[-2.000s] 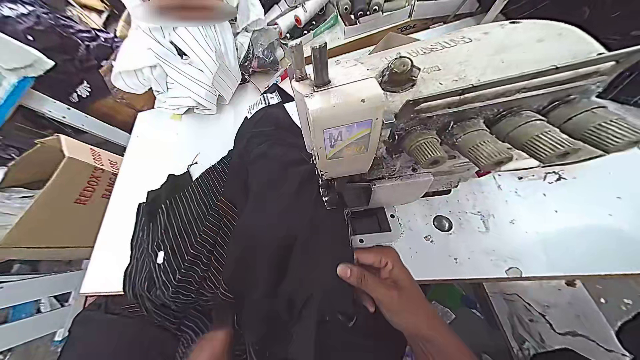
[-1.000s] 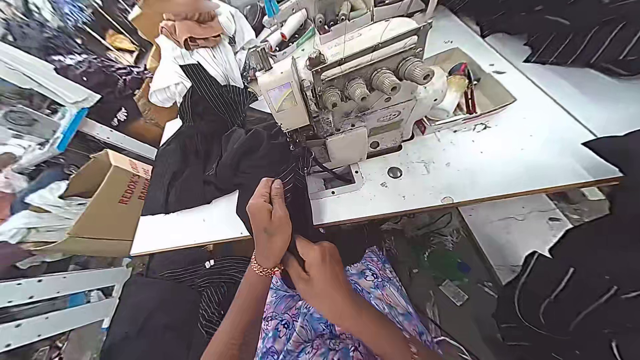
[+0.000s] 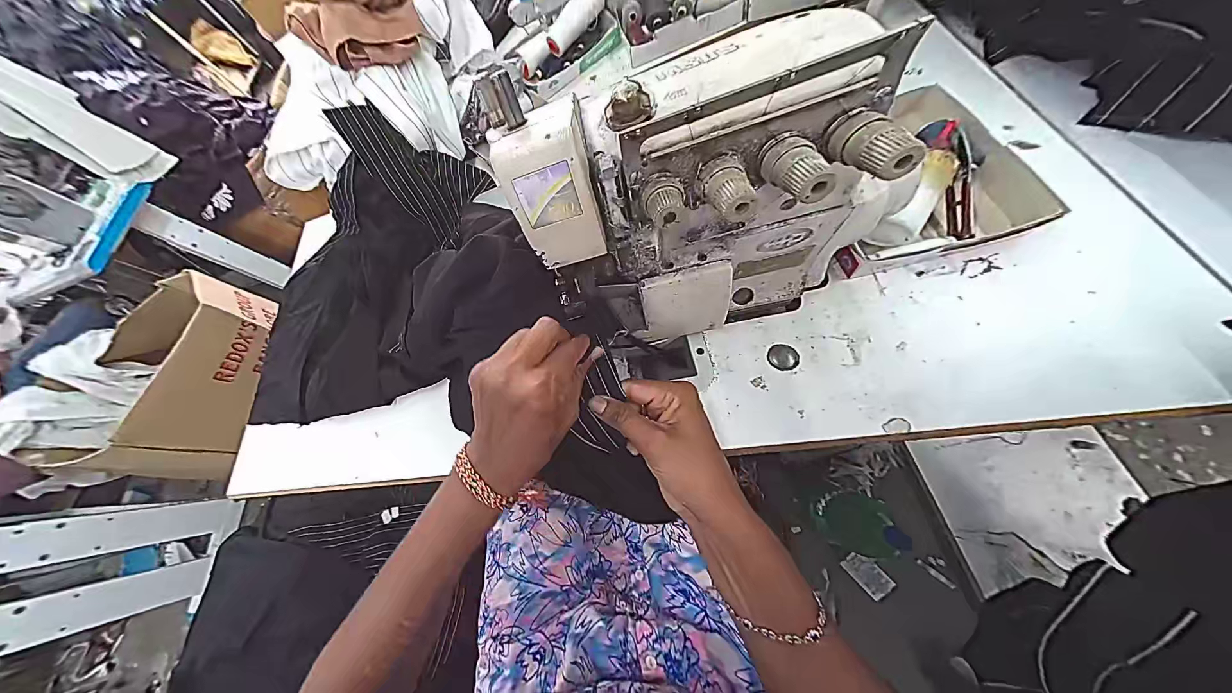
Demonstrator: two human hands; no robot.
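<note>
Black pinstriped fabric point(image 3: 481, 289) lies bunched across the left of the white sewing table and runs under the presser foot point(image 3: 572, 296) of an overlock sewing machine point(image 3: 751, 164). Just in front of the foot, my left hand point(image 3: 532, 399) pinches the fabric's edge. To its right, my right hand point(image 3: 664, 428) holds the same edge between thumb and fingers, close to the machine's front plate. The fabric hangs over the table's front edge toward my lap. Whether the needle is down in the fabric cannot be made out.
A cardboard box point(image 3: 178, 385) with cloth stands left of the table point(image 3: 962, 356). White and brown garments point(image 3: 385, 96) are piled behind the fabric. An open tray point(image 3: 1030, 192) with small tools sits right of the machine, and thread cones point(image 3: 575, 24) stand behind it. Dark cloth point(image 3: 1136, 597) is at lower right.
Both hands have moved up to the fabric's edge near the presser foot; one second ago they were together lower, at the table's front edge. The view has shifted.
</note>
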